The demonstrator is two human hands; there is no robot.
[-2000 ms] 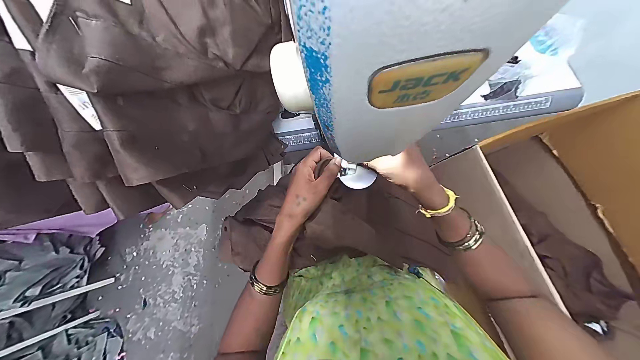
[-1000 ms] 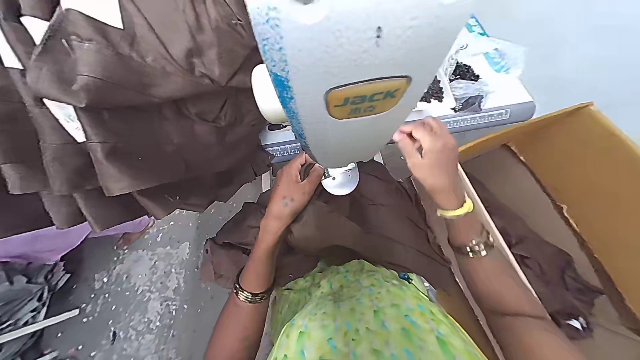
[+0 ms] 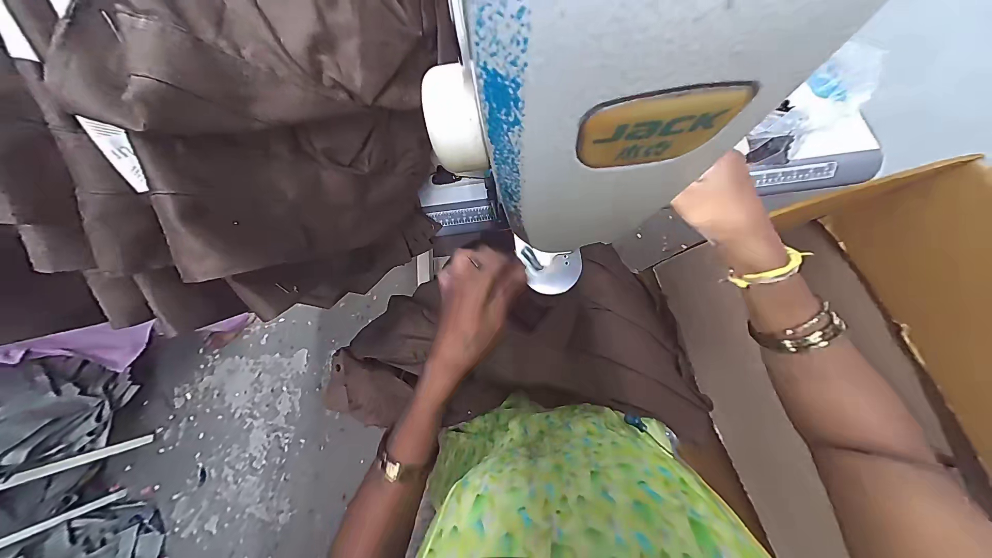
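Note:
A white and blue Jack sewing machine (image 3: 666, 124) fills the upper middle of the view, with a round metal part (image 3: 556, 273) at its lower end. My left hand (image 3: 477, 298) is just left of that metal part, blurred, at the brown cloth (image 3: 589, 349) that hangs down toward my lap. Whether its fingers grip the cloth cannot be made out. My right hand (image 3: 725, 201) is on the right side of the machine head, its fingers partly hidden behind it, so what it touches does not show.
Folded brown garment pieces (image 3: 294, 178) are piled at the left. An open cardboard box (image 3: 922, 287) stands at the right. Plastic bags (image 3: 845, 77) lie on the machine bed's far right end. Grey cloth (image 3: 54, 434) lies at the lower left beside lilac cloth (image 3: 101, 341).
My right hand was at the metal part beside my left hand two seconds ago, then lifted away to the right; now its fingers are behind the machine head. My left hand stays near the metal part.

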